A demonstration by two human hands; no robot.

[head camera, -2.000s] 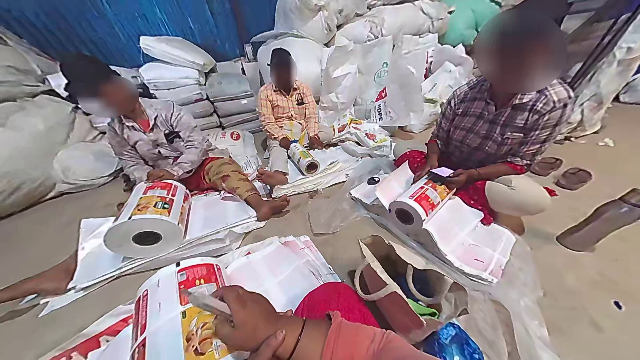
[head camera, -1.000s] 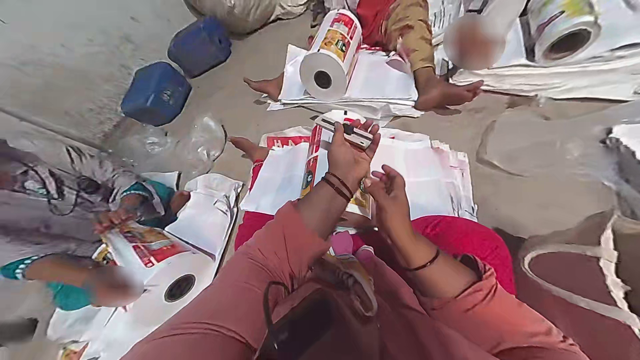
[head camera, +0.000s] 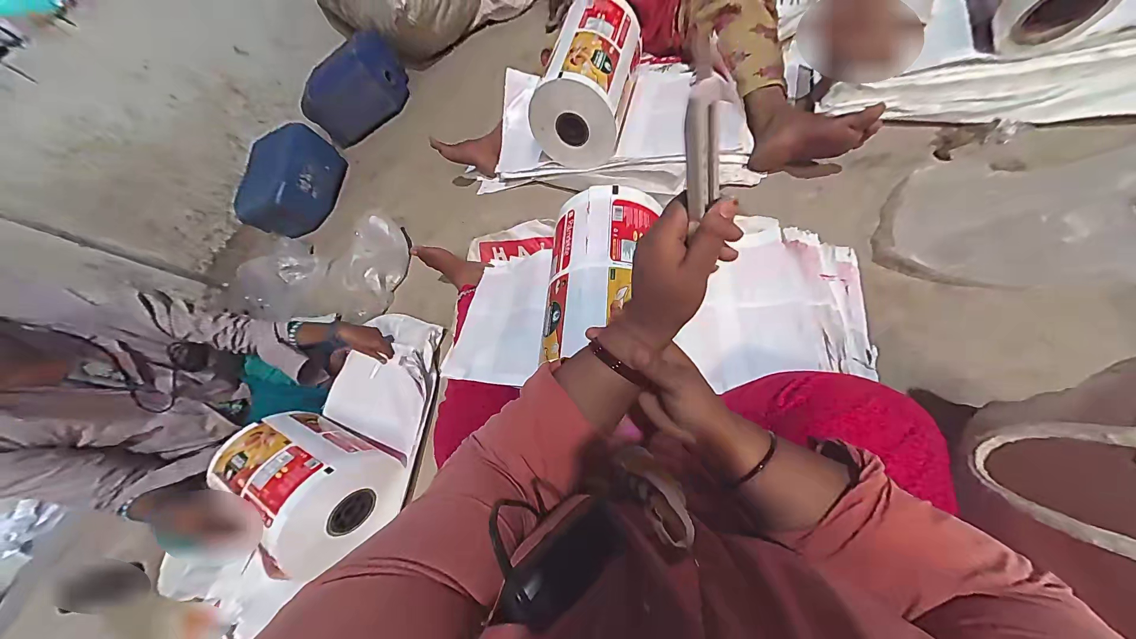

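Note:
My left hand (head camera: 679,257) holds a slim, flat grey object (head camera: 702,160) pointing away from me; its kind cannot be told. A bracelet circles my left wrist. My right hand (head camera: 679,395) lies against that wrist from below, partly hidden, so its grip is unclear. Beneath my left hand a roll of printed film (head camera: 581,266), white with red and yellow, rests on white sheets (head camera: 772,302) across my lap. A dark, shiny object (head camera: 555,568) with a cord lies against my clothing.
At left a person's hand (head camera: 364,341) rests on white sheets near another printed roll (head camera: 306,497). Ahead stands a roll (head camera: 586,89) beside a person's bare foot (head camera: 812,138). Two blue plastic containers (head camera: 291,180) and clear plastic (head camera: 364,266) lie at upper left; a bag (head camera: 1056,479) is at right.
My left hand has moved forward with the flat object, which now points away. My right hand has come against my left wrist. The view has swung strongly since the oldest frame.

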